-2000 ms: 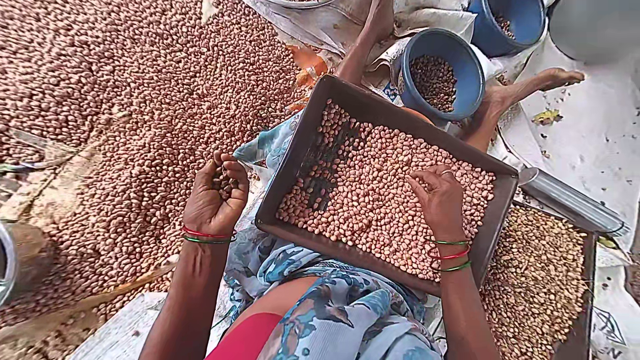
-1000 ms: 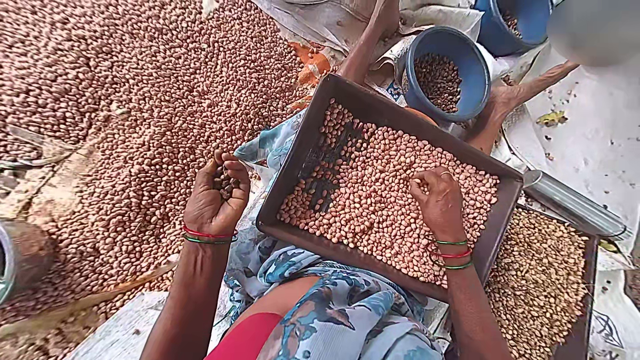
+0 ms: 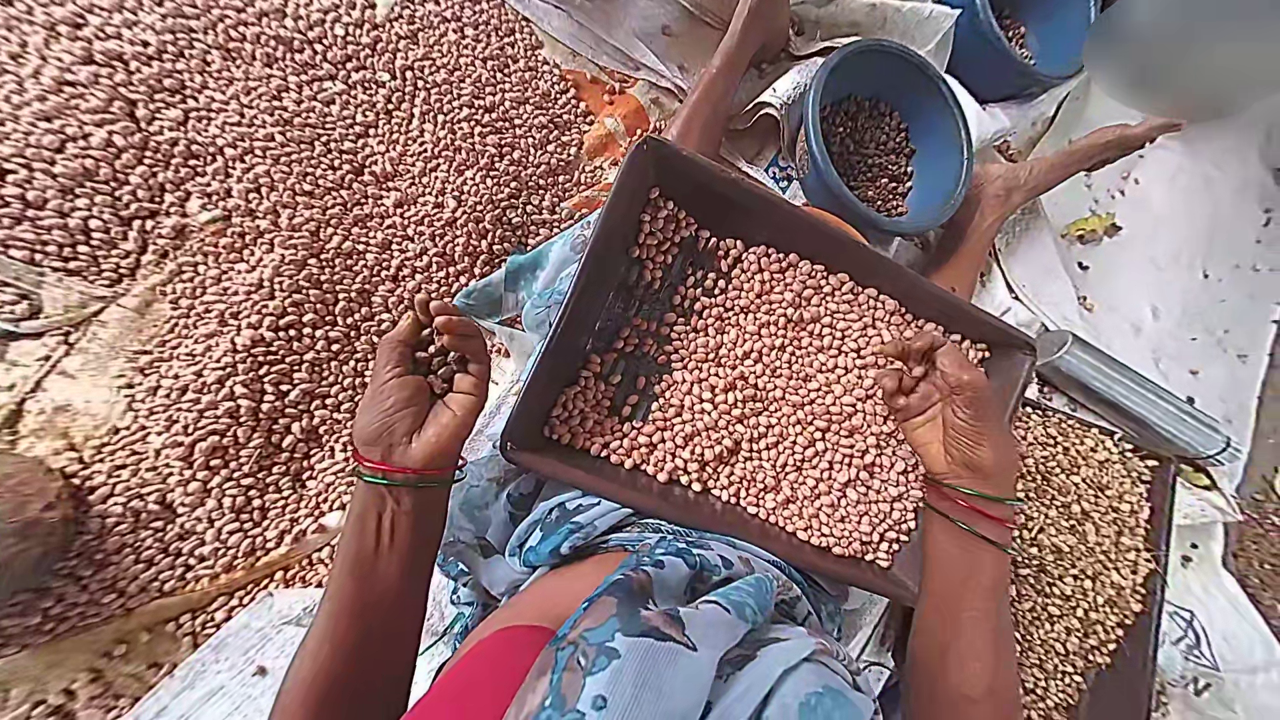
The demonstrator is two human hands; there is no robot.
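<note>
A dark rectangular tray (image 3: pixel 690 492) rests tilted on my lap, holding a wide layer of pinkish-tan shelled nuts or beans (image 3: pixel 790 390). Bare dark patches show at its left side. My left hand (image 3: pixel 425 385), palm up left of the tray, has its fingers curled around several dark brown kernels (image 3: pixel 437 365). Above the right part of the layer is my right hand (image 3: pixel 945 405), fingers bent and thumb near the fingertips; whether a kernel is between them cannot be told. Red and green bangles circle both wrists.
A large heap of reddish-brown kernels (image 3: pixel 300 180) covers the ground at left. Beyond the tray stand a blue bucket (image 3: pixel 945 125) with dark kernels and another blue bucket (image 3: pixel 1040 60). A metal cylinder (image 3: pixel 1135 390) lies at right, above a second tray (image 3: pixel 1155 580) of paler kernels.
My left hand stays beside the tray with the dark kernels in it. My right hand stays over the tray, with its fingers slightly shifted.
</note>
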